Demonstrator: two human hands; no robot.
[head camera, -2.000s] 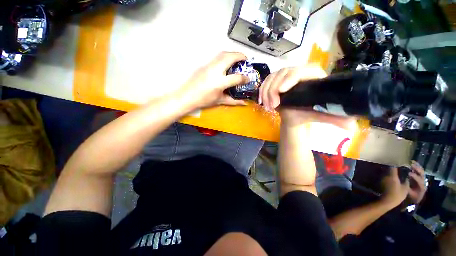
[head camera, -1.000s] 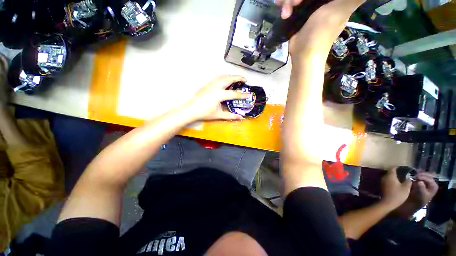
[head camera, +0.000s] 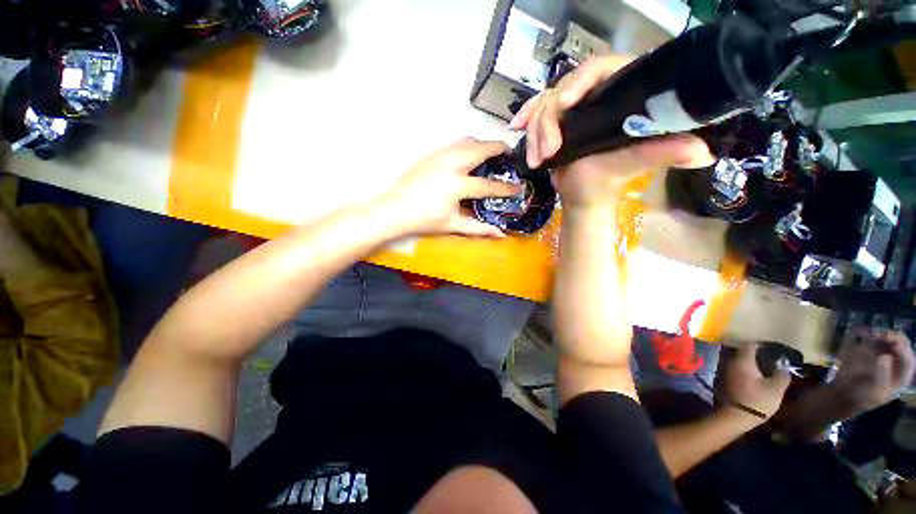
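A round black housing (head camera: 538, 213) sits open side up on the bench near its front edge. A silvery circuit board (head camera: 509, 204) lies inside it. My left hand (head camera: 448, 191) grips the housing from the left, with a finger over the board. My right hand (head camera: 593, 151) is shut on a thick black electric screwdriver (head camera: 653, 98), which slants down to the left. The driver's lower end is at the upper right of the housing. Its tip is hidden by my fingers, so I cannot tell if it touches a screw.
A silver-grey screw feeder (head camera: 499, 78) stands behind my hands, partly covered by them. Black housings with boards stand at the far left (head camera: 90, 78) and at the right (head camera: 730, 183). Orange tape (head camera: 462, 263) runs along the front edge. Another person's hands (head camera: 755, 381) hold a dark part at lower right.
Since a second ago, my right hand and the screwdriver have come down from the screw feeder to the housing. My left hand has kept its grip on the housing.
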